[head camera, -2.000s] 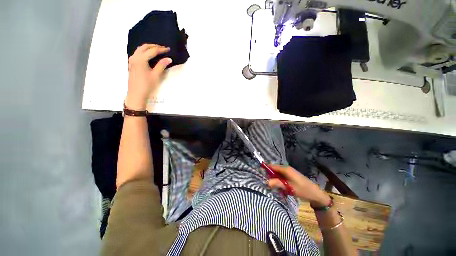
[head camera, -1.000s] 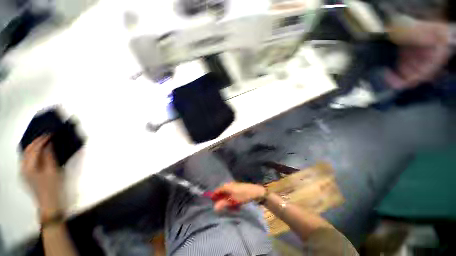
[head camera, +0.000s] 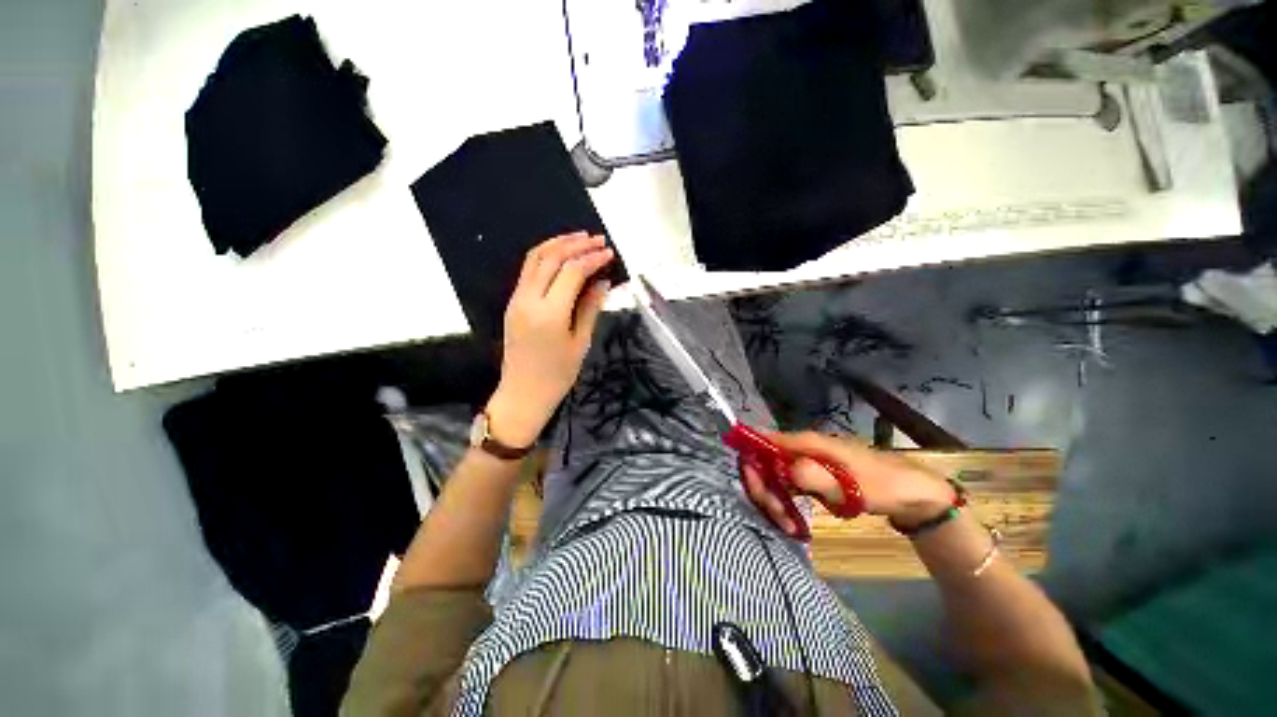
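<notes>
My left hand (head camera: 550, 322) lies on a single flat black fabric piece (head camera: 493, 210), its fingers at the piece's right edge near the table's front edge. My right hand (head camera: 840, 483) holds fabric shears (head camera: 686, 362) by their red handles. The silver blades point up and left, with the tip beside the piece's lower right edge. The left-hand stack (head camera: 280, 137) is uneven and lies at the table's left. The right-hand stack (head camera: 787, 140) lies in front of the sewing machine.
The white tabletop (head camera: 399, 294) holds a sewing machine (head camera: 1036, 42) at top right. A large black fabric pile (head camera: 287, 490) is below the table at left. Black trimmings (head camera: 623, 385) lie on the lap and floor. A striped apron (head camera: 658, 560) covers the lap over a wooden bench (head camera: 1001, 504).
My left hand has left the left-hand stack and moved right; a single black piece now lies under it. The shears are now beside that piece. The view swung right and came back.
</notes>
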